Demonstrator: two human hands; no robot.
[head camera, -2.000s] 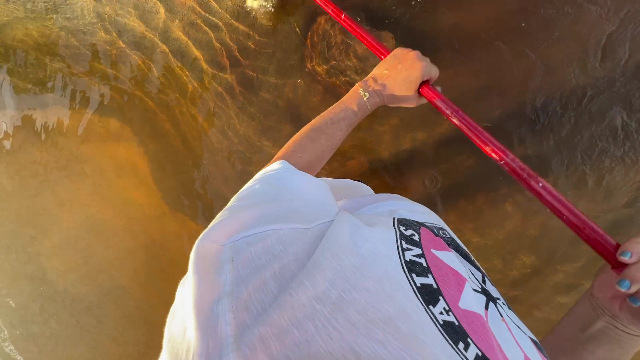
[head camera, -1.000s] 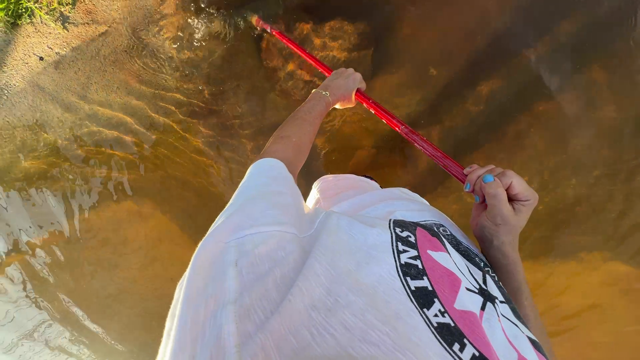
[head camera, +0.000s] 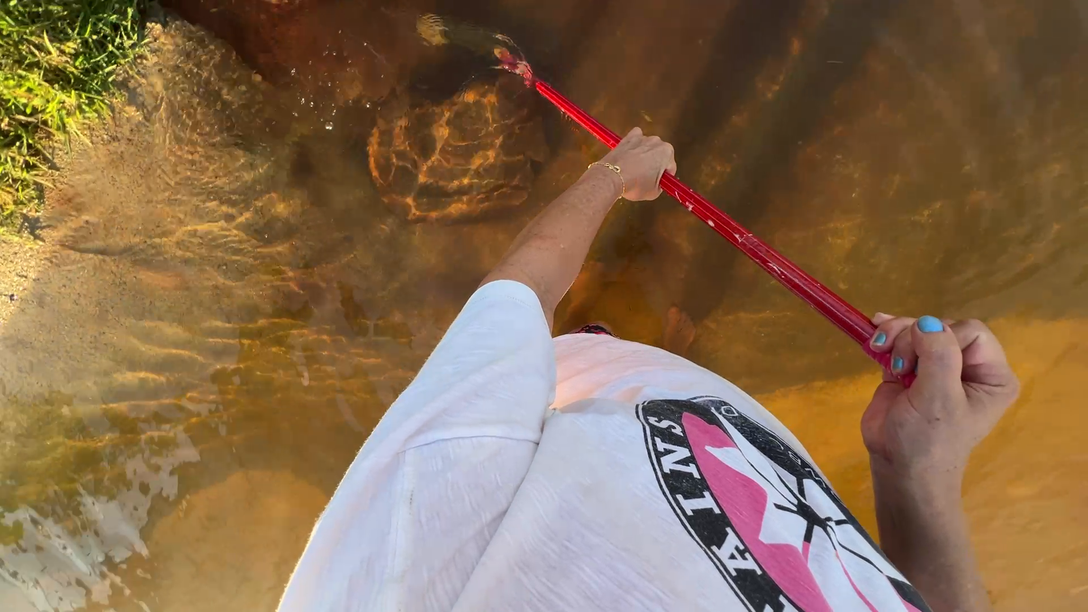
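A long red pole (head camera: 765, 255) runs slantwise across the upper right of the view. My left hand (head camera: 642, 164), with a thin gold bracelet at the wrist, is closed around its middle part. At the pole's near end, on the right, my right hand (head camera: 939, 374) grips it; the nails are painted blue. The far end of the pole dips into shallow brown water (head camera: 850, 153), so whatever is fixed there is hidden. My white T-shirt (head camera: 476, 476) with a printed round emblem fills the lower middle.
A rounded rock (head camera: 459, 153) lies under the water left of the pole. Sandy bank (head camera: 51, 280) and green grass (head camera: 59, 76) border the water at the upper left. Sunlit sand shows through the water at the lower right, and bright reflections lie at the lower left.
The view has shifted, bringing the grassy bank in. Both hands stay on the pole; my right hand, only partly in view two seconds ago, now shows whole.
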